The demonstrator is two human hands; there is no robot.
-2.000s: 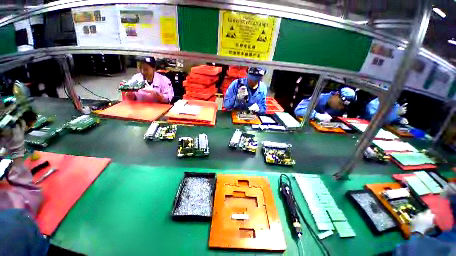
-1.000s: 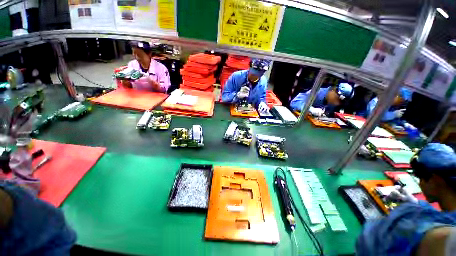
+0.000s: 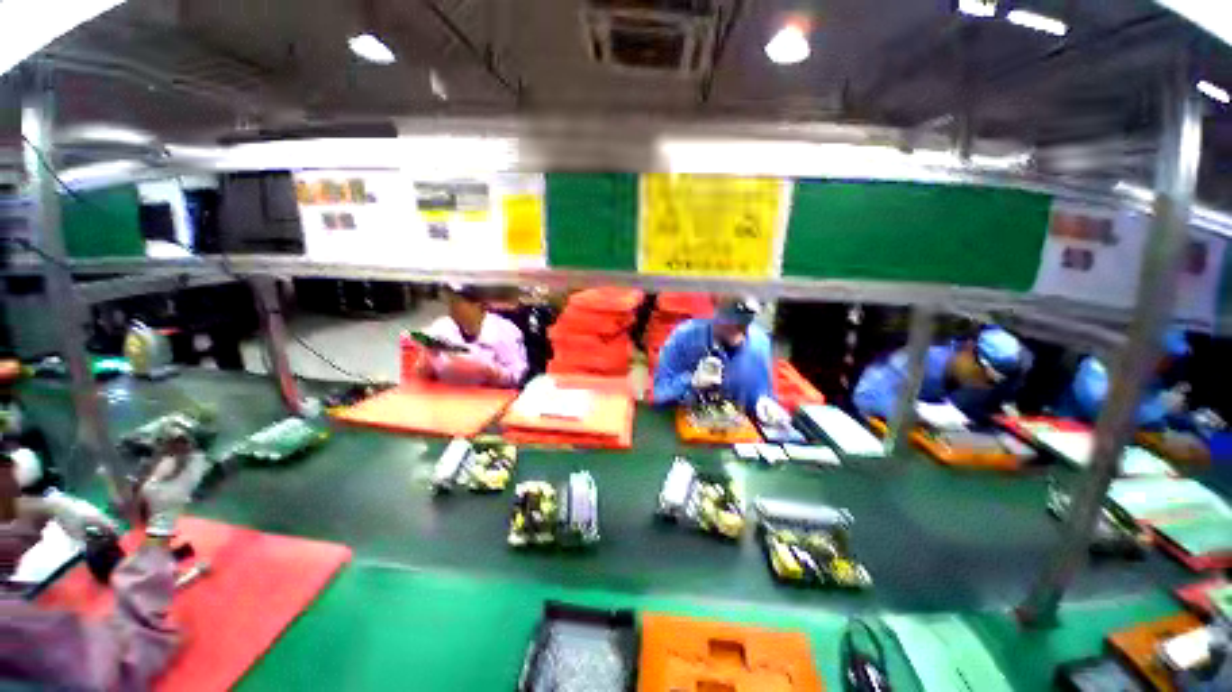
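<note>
Neither of my hands is in the picture. Nearest in front of me, cut off by the bottom edge, are a black screw tray (image 3: 584,654) full of tiny grey specks, an orange fixture (image 3: 730,660) with cut-out pockets, a black electric screwdriver (image 3: 865,662) showing only its upper part and cord, and pale green strips (image 3: 943,654). The tray stands left of the fixture, the screwdriver between fixture and strips. Several circuit boards with silver blocks, one of them a circuit board (image 3: 811,544), lie on the dark belt beyond. The view is slightly blurred.
A person's pink sleeve and gloved hand are at the left over a red mat (image 3: 257,595). Across the belt (image 3: 405,541) sit a person in pink and several in blue. Metal posts (image 3: 1115,406) rise at both sides. Another orange fixture (image 3: 1148,646) is at the lower right.
The view has tilted up, so the bench items sit lower and are cut off, and ceiling lights show. The neighbour at the right has left the picture. The left neighbour's arms have moved.
</note>
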